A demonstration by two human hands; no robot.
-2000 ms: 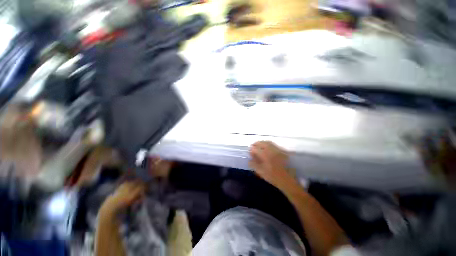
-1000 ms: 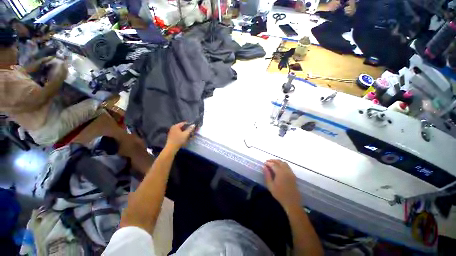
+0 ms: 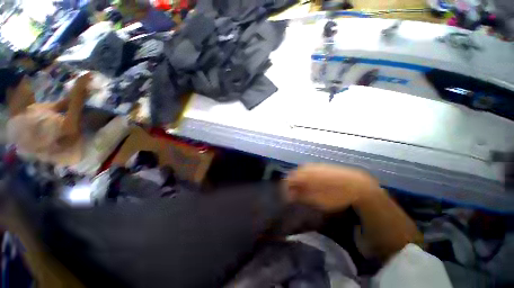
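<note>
A dark grey cloth panel (image 3: 163, 230) is stretched across the lower left, in front of the table edge and over my lap, blurred by motion. My right hand (image 3: 329, 185) grips its right end, just in front of the table's front edge. A blurred forearm shape shows at the lower left edge by the cloth's left end; my left hand cannot be made out there. The white sewing machine (image 3: 383, 76) with a blue stripe stands on the white table (image 3: 315, 115). No cloth lies under its needle area.
A heap of dark grey pieces (image 3: 225, 56) lies on the table's left part. A brown cardboard box (image 3: 169, 154) with grey garments (image 3: 132, 183) stands below it. Another person (image 3: 48, 126) sits at the far left. A grey ruler strip (image 3: 270, 143) runs along the front edge.
The dark grey cloth has come off the table to over my lap. My right hand has left the table edge and holds it. The small pieces heaped behind are now uncovered. The view has shifted.
</note>
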